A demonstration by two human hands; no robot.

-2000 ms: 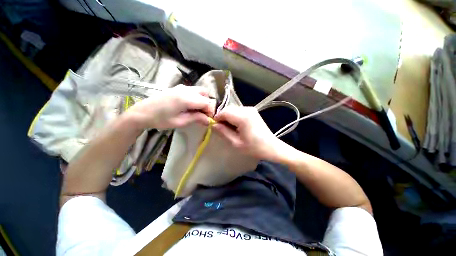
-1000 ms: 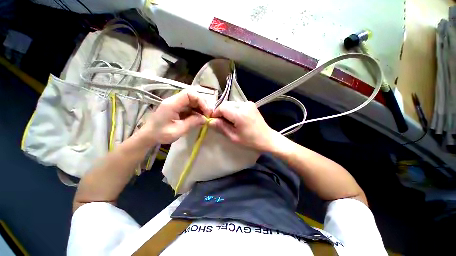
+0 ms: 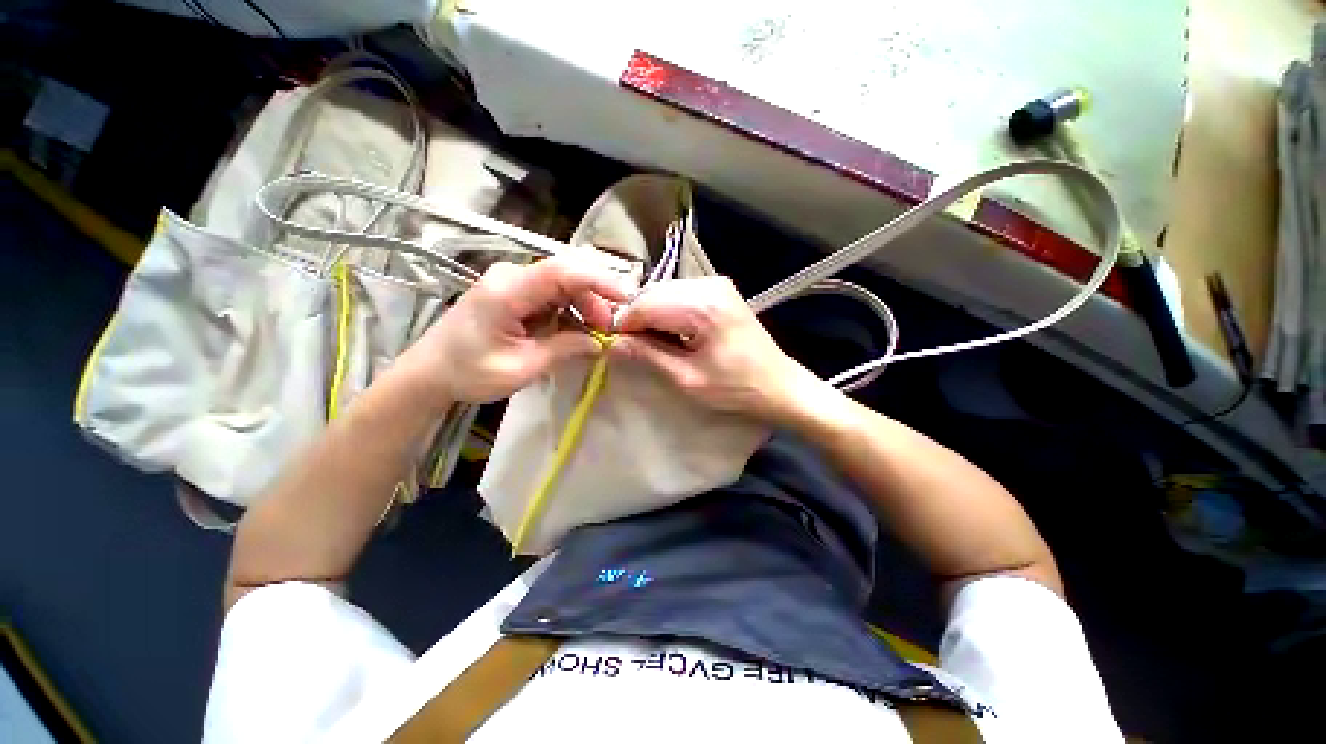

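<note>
A beige tote bag [image 3: 640, 451] lies against the dark apron, its mouth facing away from me. Yellow edge binding [image 3: 564, 443] runs down its side seam. My left hand [image 3: 516, 327] and my right hand [image 3: 698, 342] meet at the top of this seam and pinch the binding and bag edge between the fingertips. The fingers hide the exact spot held. A long strap [image 3: 1083, 167] loops right over the table edge, and another strap [image 3: 422, 211] loops left.
Other beige bags with yellow lines [image 3: 240, 356] lie at the left. A hammer [image 3: 1149, 298] rests on the white table [image 3: 873, 73], near a red bar [image 3: 785, 128] along its edge. A dark thin tool [image 3: 1230, 323] lies right of it. Grey-beige pieces [image 3: 1299, 247] hang far right.
The strap on the right has swung out into a wider loop over the table edge since the earliest frame. The view has shifted a little. Both hands stay pinched at the seam top.
</note>
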